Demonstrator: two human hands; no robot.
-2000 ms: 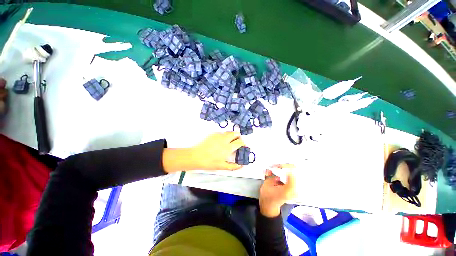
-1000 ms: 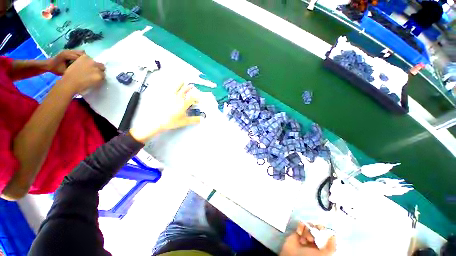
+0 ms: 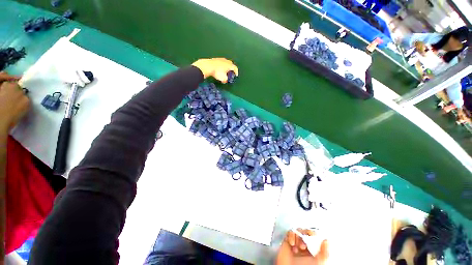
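My left hand (image 3: pixel 216 69) is stretched out over the green belt, beyond the heap, with its fingers on a small plaid fabric piece (image 3: pixel 231 77). My right hand (image 3: pixel 302 248) is low at the bottom edge, partly cut off, and holds a white glue bottle (image 3: pixel 313 241). A heap of plaid pieces with black loops (image 3: pixel 243 135) lies on the white sheet (image 3: pixel 207 191) and the green edge. A loop (image 3: pixel 158 134) of another piece shows beside my left sleeve, which hides the rest.
A hammer (image 3: pixel 63 140) and a plaid piece (image 3: pixel 51 101) lie at left by a coworker's hand (image 3: pixel 12 103). Black scissors (image 3: pixel 304 192) lie right of the heap. A parts tray (image 3: pixel 331 72) and a loose piece (image 3: pixel 287 100) are on the belt (image 3: pixel 259 57). A black coil (image 3: pixel 409 243) lies far right.
My left hand has moved from the sheet at left out over the belt and now has a plaid piece at its fingers. My right hand still holds the bottle. The view has turned.
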